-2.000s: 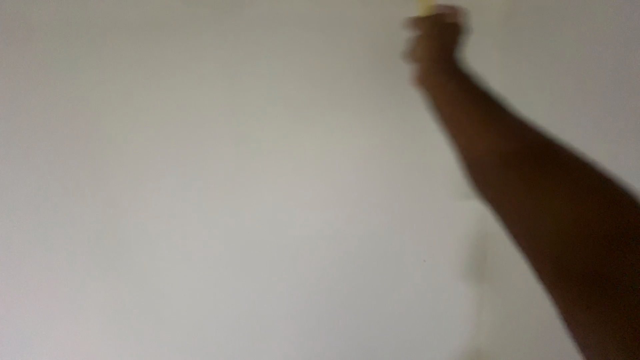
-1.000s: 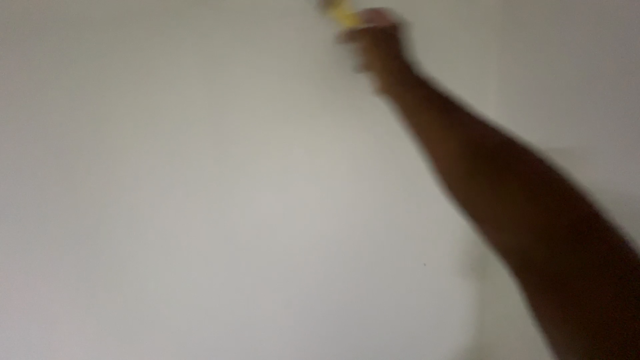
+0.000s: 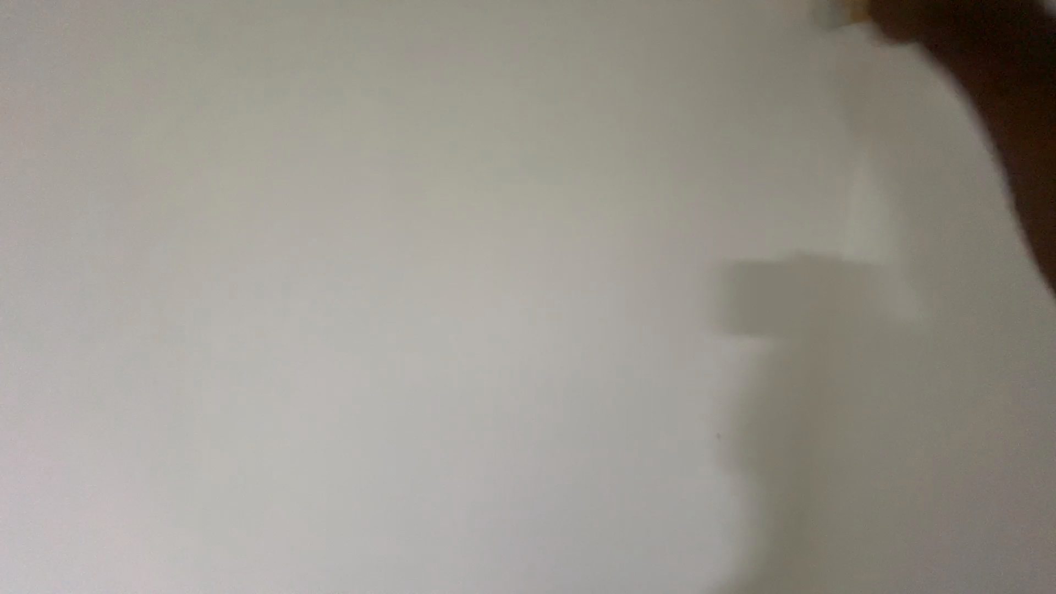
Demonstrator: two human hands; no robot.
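Observation:
My right hand [image 3: 907, 18] is at the top right edge, blurred and partly cut off by the frame. It is closed around a yellowish tool [image 3: 856, 10], of which only a small blurred part shows; its exact kind cannot be told. The tool's greyish end lies close to the pale wall [image 3: 412, 289]; whether it touches cannot be told. My forearm runs down along the right edge. My left hand is out of view.
A darker greyish-beige patch [image 3: 775, 297] with a squared left end shows on the wall right of the middle. Below it, a darker area with an uneven edge runs to the bottom. A tiny dark speck [image 3: 718, 436] lies beside that edge.
My right hand, near the top centre-right one second ago, is now farther right at the corner, with the yellow tool. The view has shifted, and more of the darker wall area shows.

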